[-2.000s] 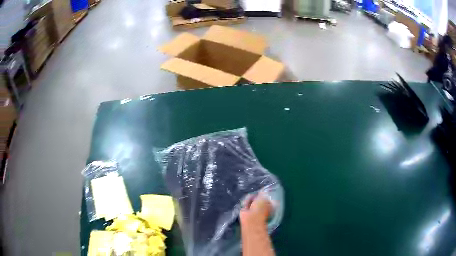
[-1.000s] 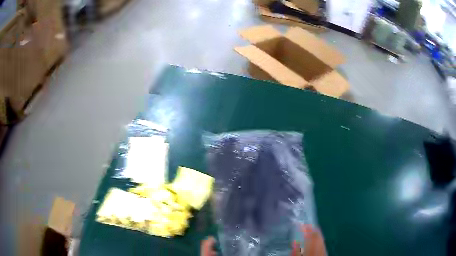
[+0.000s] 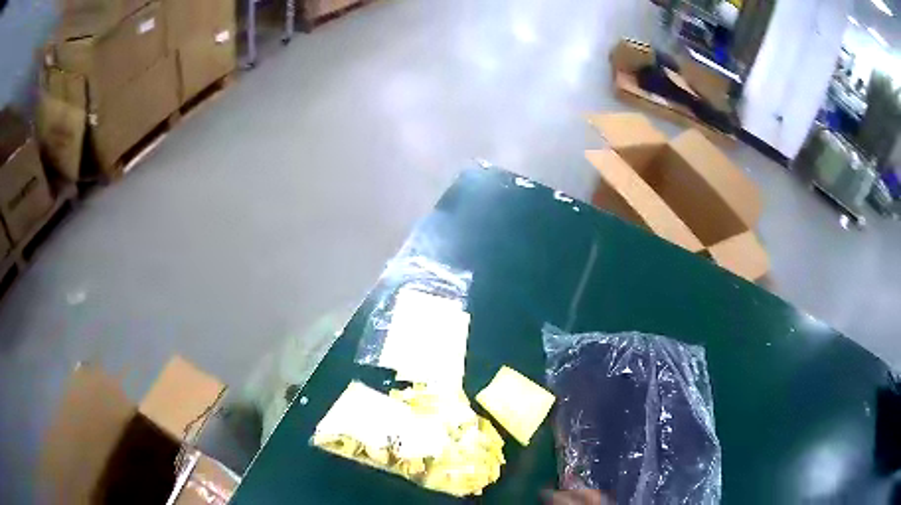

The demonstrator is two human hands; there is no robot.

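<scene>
A clear plastic bag with dark contents [image 3: 637,419] lies on the green-topped bench [image 3: 790,395] at lower right. My left hand [image 3: 576,495] shows only as blurred fingertips at the bottom edge, at the bag's lower left; its grip cannot be told. My right hand is not in view. A crumpled yellow pile [image 3: 435,444] lies left of the bag, with one flat yellow sheet [image 3: 516,404] between them. Pale sheets [image 3: 427,333], partly in a clear bag, lie above the pile.
An open carton [image 3: 682,187] stands past the bench's far edge. Another open carton [image 3: 178,404] is on the floor at lower left. Stacked cartons [image 3: 133,79] stand on pallets at upper left. A dark item [image 3: 889,424] is at the right edge.
The view has turned left, so the bench and bag sit further right. The flat yellow sheet now lies apart from the pile. My right hand has gone out of view.
</scene>
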